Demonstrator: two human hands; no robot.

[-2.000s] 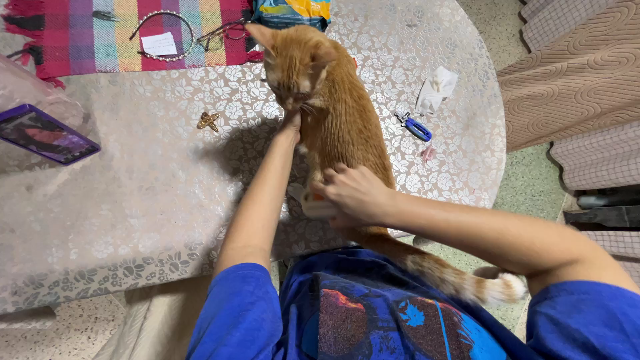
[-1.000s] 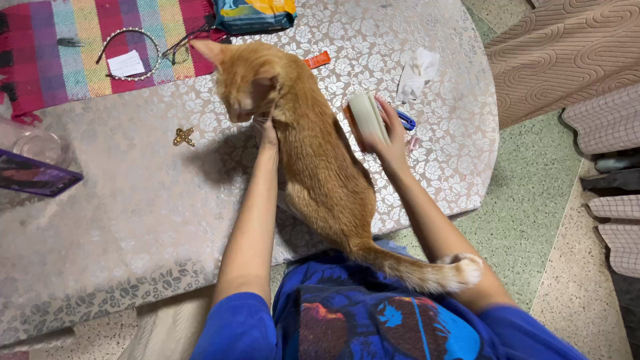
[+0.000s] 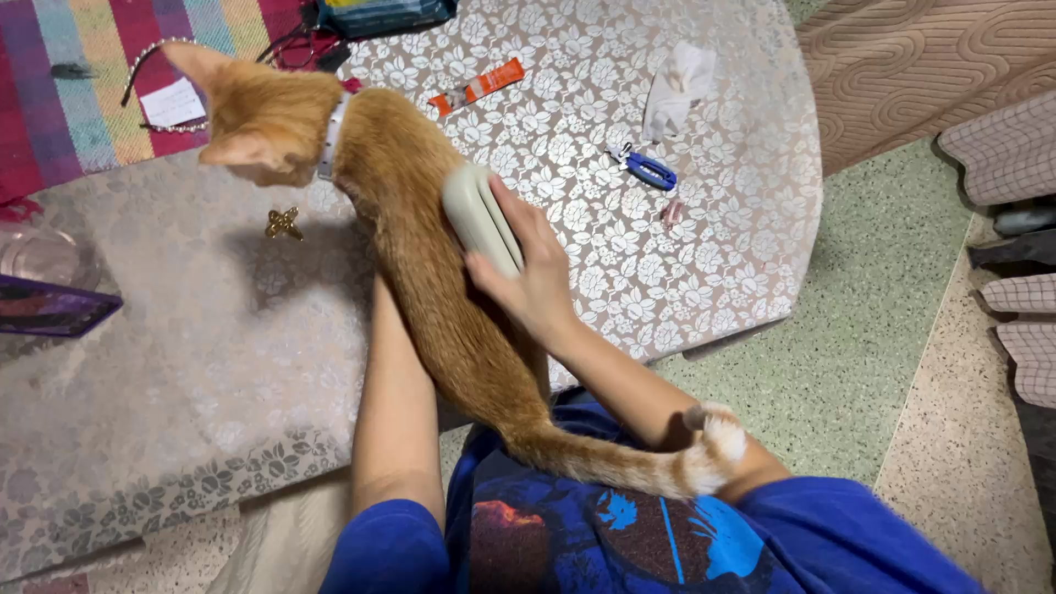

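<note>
An orange cat point(image 3: 445, 305) with a white collar point(image 3: 332, 136) stands on the cloth-covered table, its head toward the upper left and its tail across my right forearm. My right hand point(image 3: 536, 264) grips a pale grey-green pet brush point(image 3: 483, 219), which lies against the side of the cat's back. The brush's working face is hidden. My left forearm reaches beneath the cat's body; the left hand itself is hidden by the cat.
Right of the cat lie blue nail clippers point(image 3: 650, 170), a crumpled tissue point(image 3: 678, 91) and an orange sachet point(image 3: 493, 80). A gold clip point(image 3: 284, 223), a pearl headband point(image 3: 130, 73) and a purple-edged device point(image 3: 58, 307) are on the left. The table's edge point(image 3: 726, 334) curves at right.
My right hand has brought the brush from beside the cat onto its back. My left hand, visible at the cat's chest before, is now hidden. The cat's head has turned further away.
</note>
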